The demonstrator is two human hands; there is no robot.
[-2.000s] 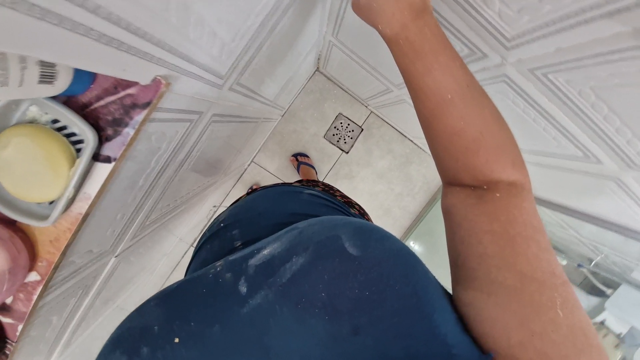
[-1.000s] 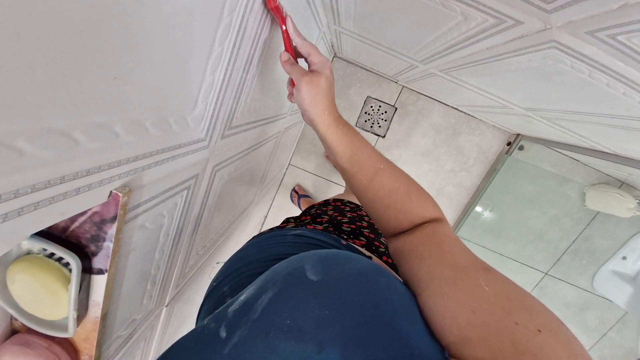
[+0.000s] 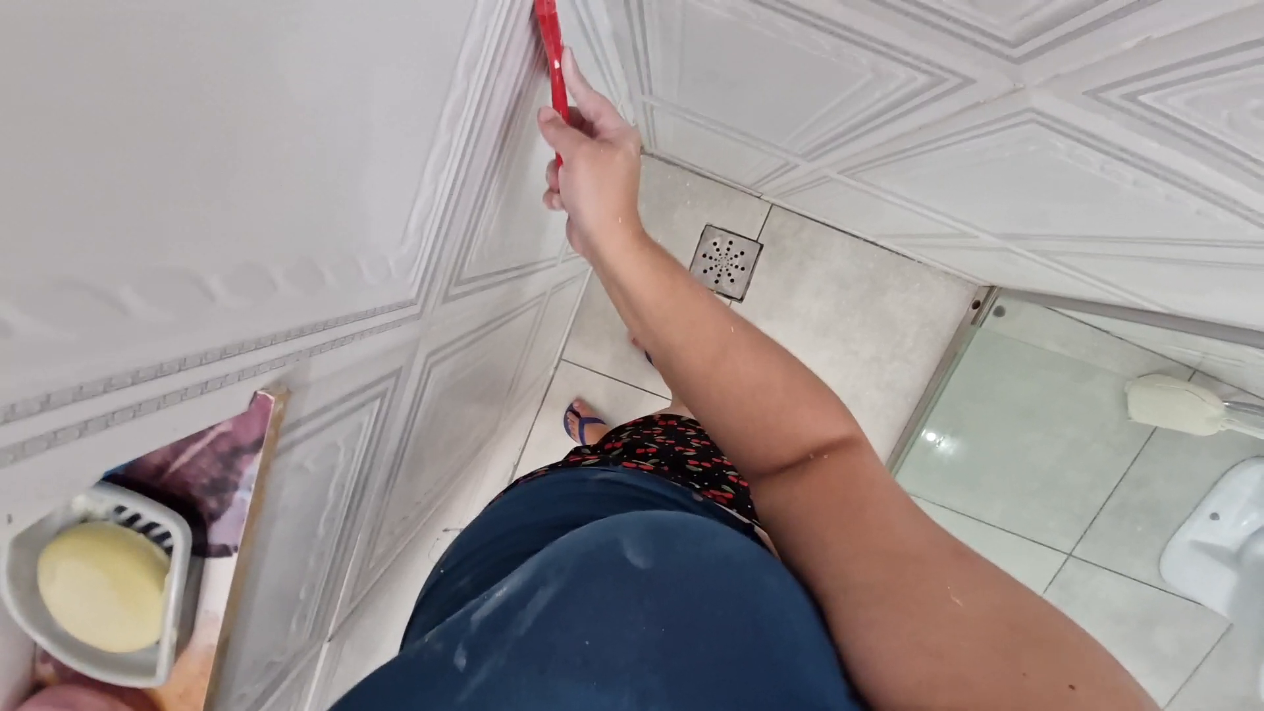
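Observation:
My right hand (image 3: 600, 163) is shut on a thin red handle (image 3: 556, 74) near the top centre, close to the corner where two embossed white wall panels (image 3: 227, 178) meet. The far end of the red tool runs out of the top of the view, so its head is hidden. The arm stretches up from the lower right across my blue shirt. My left hand is not in view.
At lower left a patterned corner shelf (image 3: 242, 484) holds a soap dish (image 3: 178, 583) with a yellow soap bar (image 3: 104, 586). A square metal drain (image 3: 726, 262) lies in the tiled floor. A glass panel (image 3: 1017, 425) stands at right, with a white fixture (image 3: 1220, 533) beyond it.
Two seconds ago my right hand was mostly cut off by the top edge and no red tool showed; now both are visible near the left wall. The view has shifted.

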